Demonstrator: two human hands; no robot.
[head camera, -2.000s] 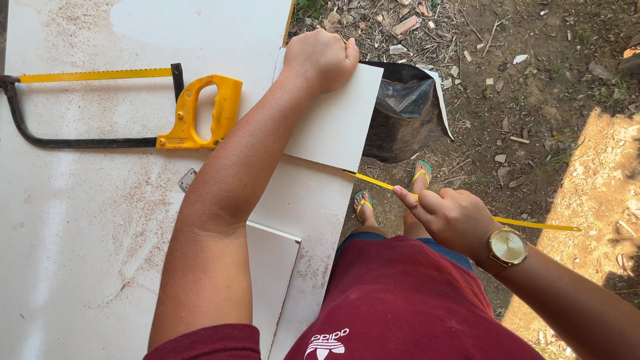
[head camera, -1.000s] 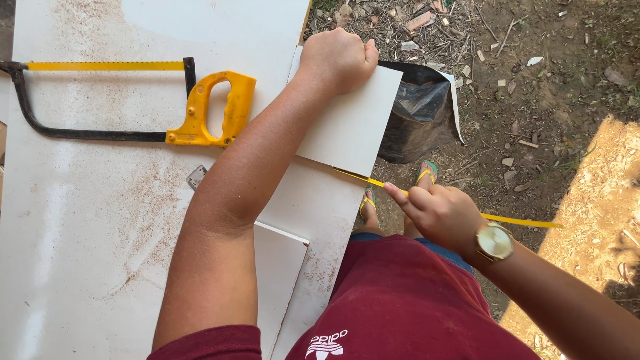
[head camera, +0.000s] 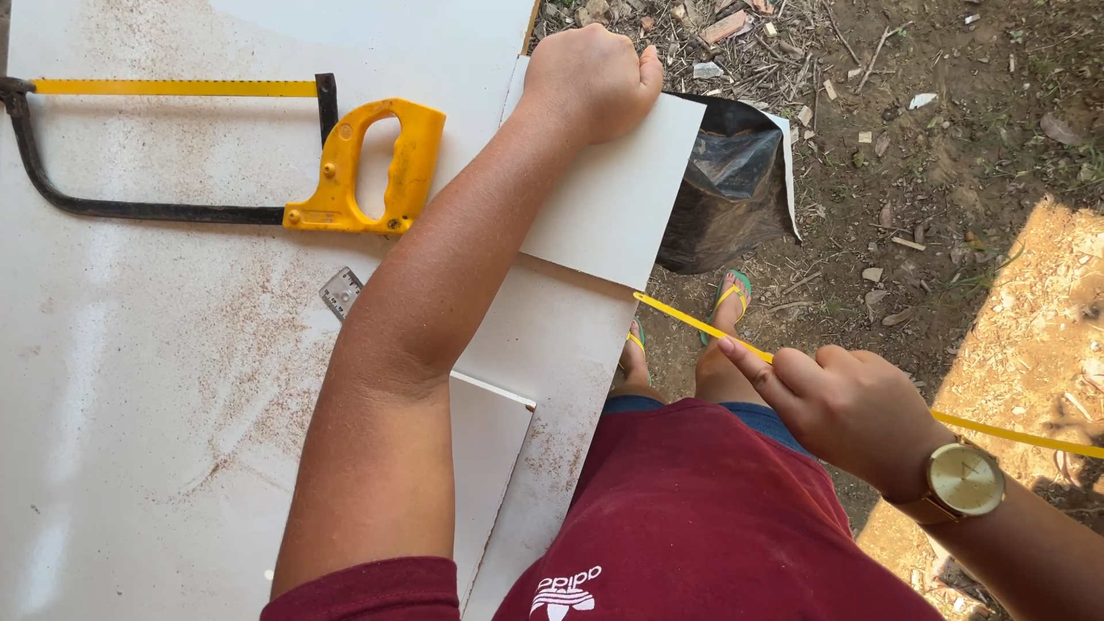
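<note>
My left hand (head camera: 593, 82) is a closed fist pressed on the far part of a white board piece (head camera: 608, 198), which lies on the white table and juts past its right edge. In my right hand (head camera: 832, 405) is a loose yellow hacksaw blade (head camera: 681, 317), its index finger laid along it. The blade's tip is at the near right corner of the board piece. A hacksaw (head camera: 366, 168) with a black frame and yellow handle, its own blade fitted, lies on the table left of my left forearm. Whether my left hand grips anything is hidden.
Another white board piece (head camera: 487, 466) lies near the table's front edge. A clear ruler (head camera: 341, 291) is partly under my left forearm. Reddish sawdust is scattered over the white table (head camera: 129, 345). Beyond the edge are a black plastic sheet (head camera: 724, 198), my sandalled feet and littered soil.
My right hand has drawn the blade back a little, so its tip now shows at the board piece's corner. My left hand stays on the board piece.
</note>
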